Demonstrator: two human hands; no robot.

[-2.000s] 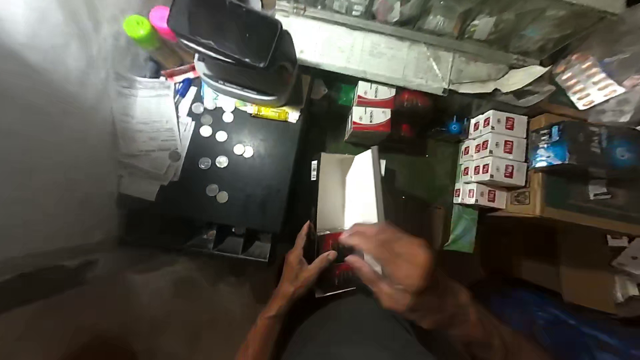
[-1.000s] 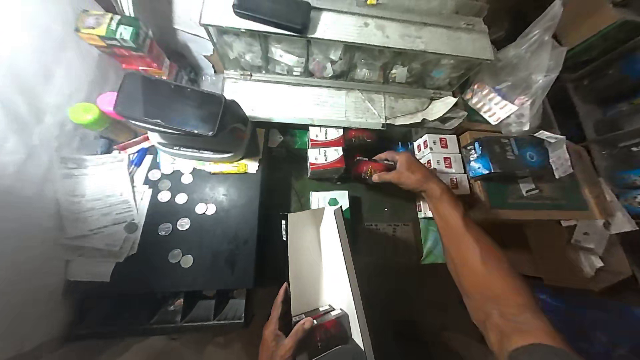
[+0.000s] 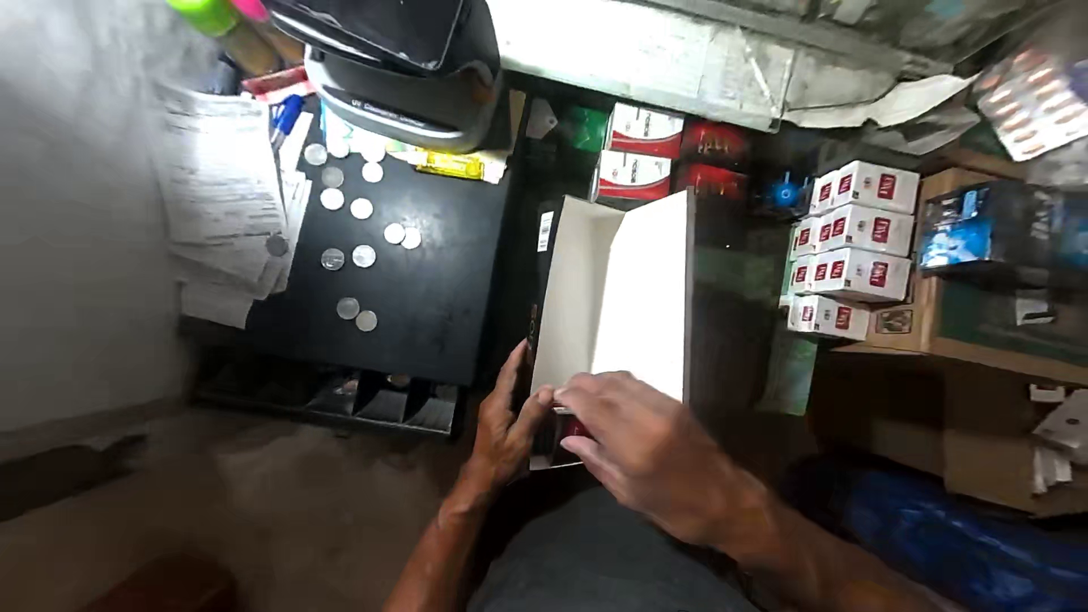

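Observation:
An opened cardboard box [image 3: 578, 293], white inside and dark outside, lies lengthwise near my lap. My left hand [image 3: 508, 425] grips its left wall near the close end. My right hand [image 3: 637, 433] reaches into that end, its fingers on a small dark red pack [image 3: 571, 427] that they largely cover. Beyond the box stand red and white small cartons [image 3: 633, 176], with dark red packs [image 3: 714, 180] to their right. White small boxes with red marks [image 3: 871, 229] are stacked at the right.
Coins [image 3: 364, 256] lie scattered on a black cash drawer [image 3: 425, 314] at the left, beside papers [image 3: 217, 170]. A black and grey device [image 3: 399, 93] stands behind them. An open brown carton [image 3: 884, 399] and a blister pack [image 3: 1028, 106] are at the right.
My right hand has come back from the dark red packs beyond the box to the box's near end. My left hand has stayed at the box. The view has shifted.

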